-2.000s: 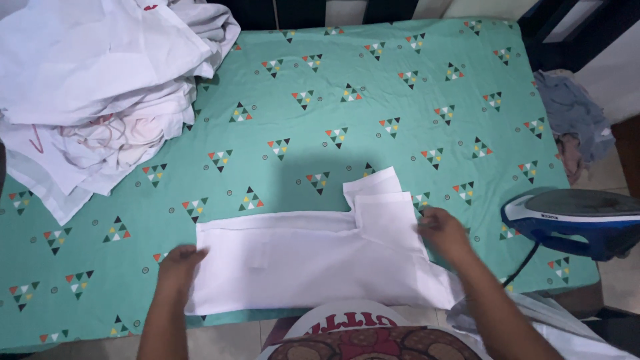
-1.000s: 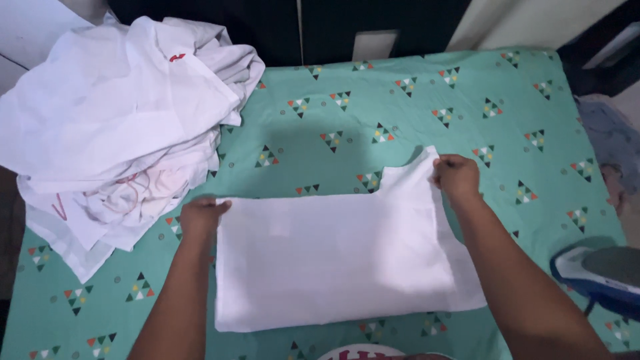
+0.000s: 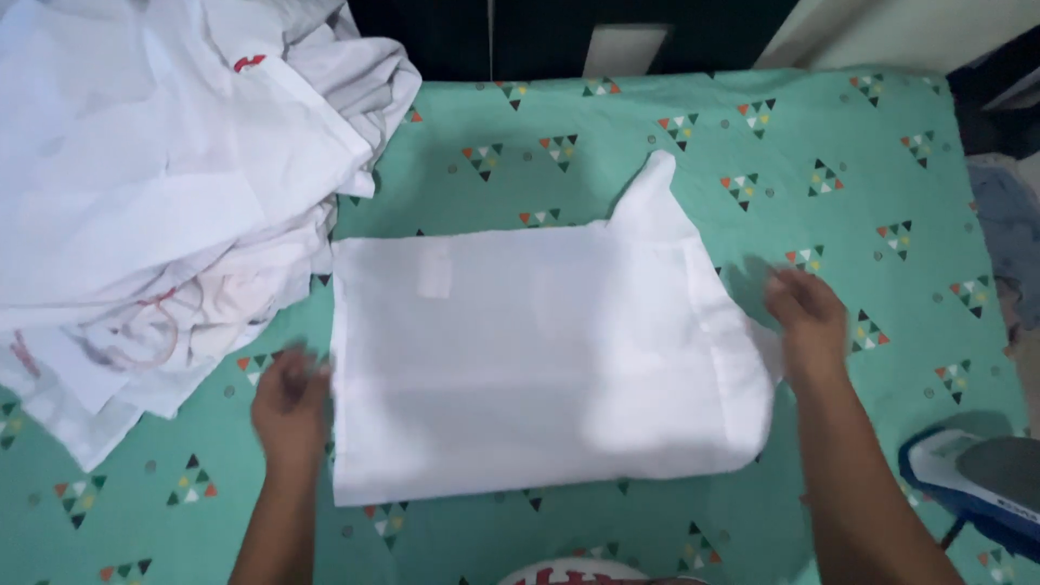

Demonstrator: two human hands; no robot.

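Observation:
A folded white garment [image 3: 520,357], seemingly a shirt, lies on a green cloth [image 3: 845,422] printed with triangles. One corner of it, likely a sleeve, points up and to the right. My left hand [image 3: 292,398], slightly blurred, is just beside the garment's left edge with nothing visible in it. At the right edge is my right hand [image 3: 804,313], fingers bent, close to a small protruding bit of the fabric; whether it grips that bit is unclear.
A large heap of white clothes [image 3: 162,162] covers the upper left. A blue and white clothes iron [image 3: 975,479] stands at the lower right with its cord beneath. Beyond the right edge are blue-grey fabrics [image 3: 1007,236]. Dark furniture [image 3: 536,36] borders the far side.
The garment has been spread wider than two seconds ago. My right hand has let go of the upper right corner and moved down along the edge; my left hand has moved down from the upper left corner.

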